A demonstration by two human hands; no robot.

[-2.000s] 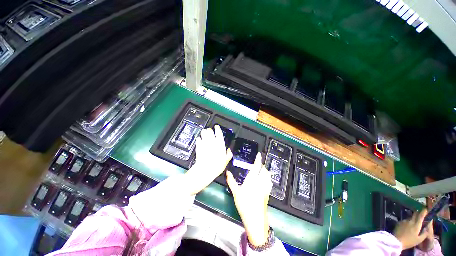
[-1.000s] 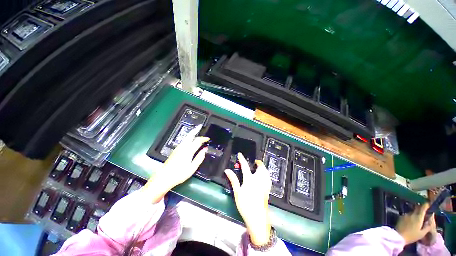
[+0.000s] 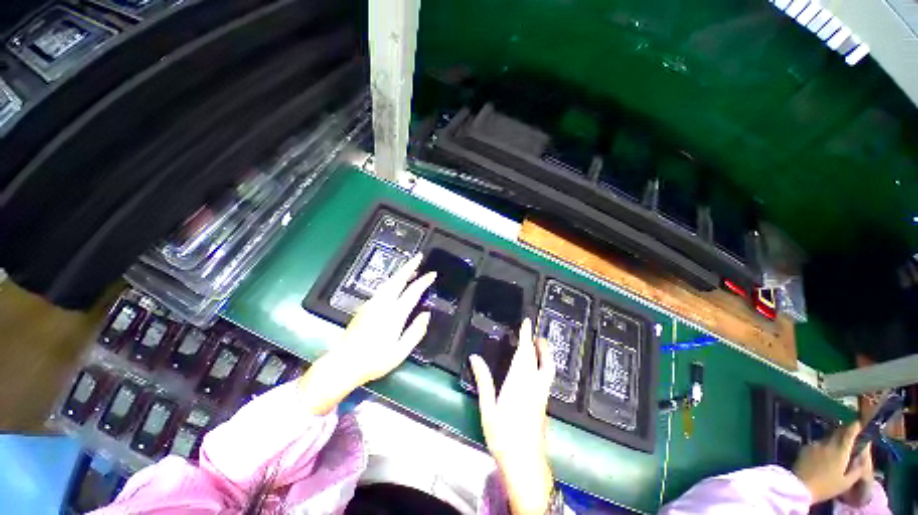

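Note:
A black foam tray (image 3: 329, 280) holds five phones in its slots. The second phone (image 3: 446, 281) and the third phone (image 3: 498, 301) lie screen up and look dark. The first (image 3: 374, 264), fourth (image 3: 562, 339) and fifth (image 3: 613, 369) show their backs with pale labels. My left hand (image 3: 373, 332) is spread over the lower end of the first and second slots, its fingertips by the second phone's left edge. My right hand (image 3: 518, 392) has its thumb and fingers apart over the third phone's lower end. Contact is unclear, and neither hand visibly holds anything.
Clear blister trays (image 3: 216, 251) and tall black foam trays (image 3: 201, 131) stand left. Small dark units (image 3: 189, 350) lie lower left. A blue pen (image 3: 689, 344) and a small connector (image 3: 697, 374) lie right. Another person's hands (image 3: 833, 465) hold a phone. A tray rests behind on a wooden strip (image 3: 644, 282).
My left hand has moved left and down from the second phone. My right hand stays by the third phone, whose lit text, and later a small red spot, no longer show.

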